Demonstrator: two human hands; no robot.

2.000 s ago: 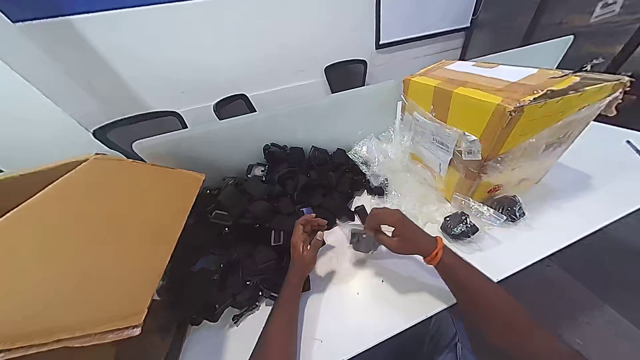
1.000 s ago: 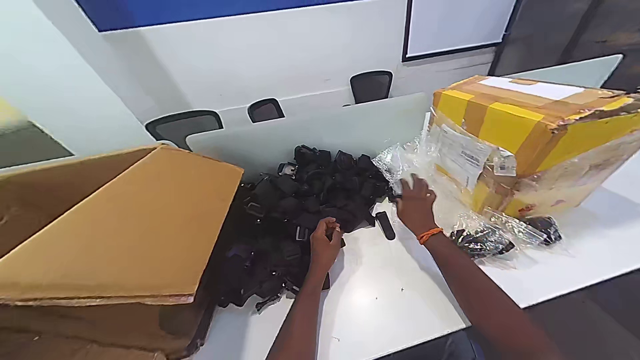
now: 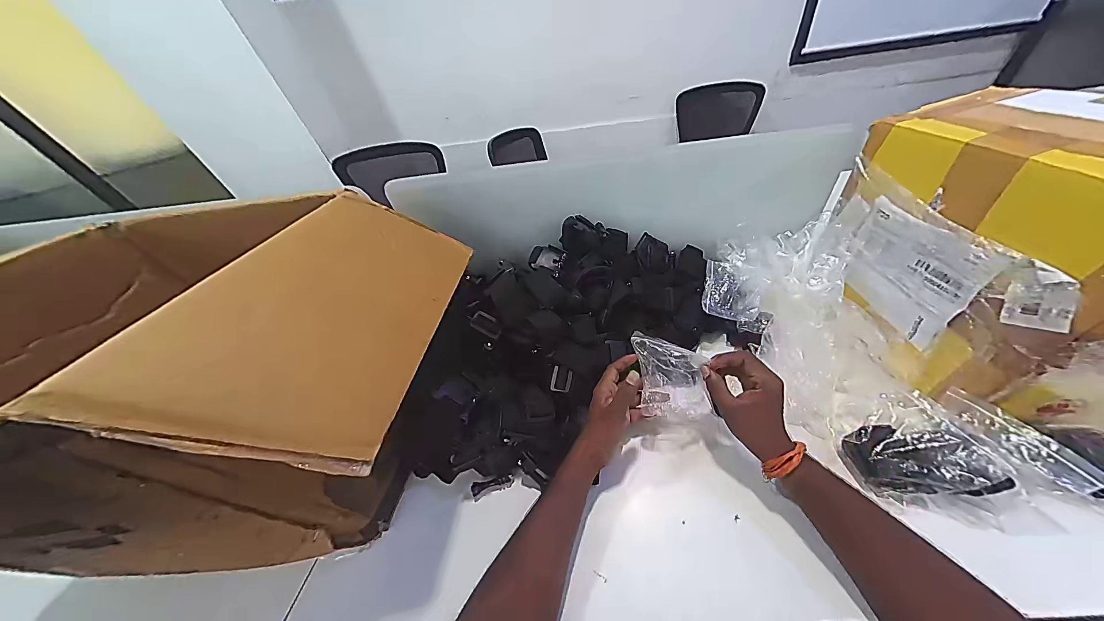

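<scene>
Between my two hands is a small clear plastic bag (image 3: 674,373), spread out above the white tabletop (image 3: 690,526). The fingers of my left hand (image 3: 617,398) grip its left side. My right hand (image 3: 749,398), with an orange band at the wrist, pinches its upper right edge. Whether anything lies inside the bag cannot be told. Just behind and left of my hands is a large heap of black straps with buckles (image 3: 552,319). A black item in clear plastic (image 3: 918,461) lies to the right of my right wrist.
An open cardboard box (image 3: 250,336) stands at the left, against the heap. At the right is a cardboard box with yellow tape (image 3: 975,172). Crumpled clear plastic bags (image 3: 802,345) lie in front of it. A frosted partition (image 3: 655,190) runs behind, with several chairs beyond.
A second ago my right hand was spread near the plastic bags with a dark item on the table beside it; now both hands hold a clear bag. The view has shifted left.
</scene>
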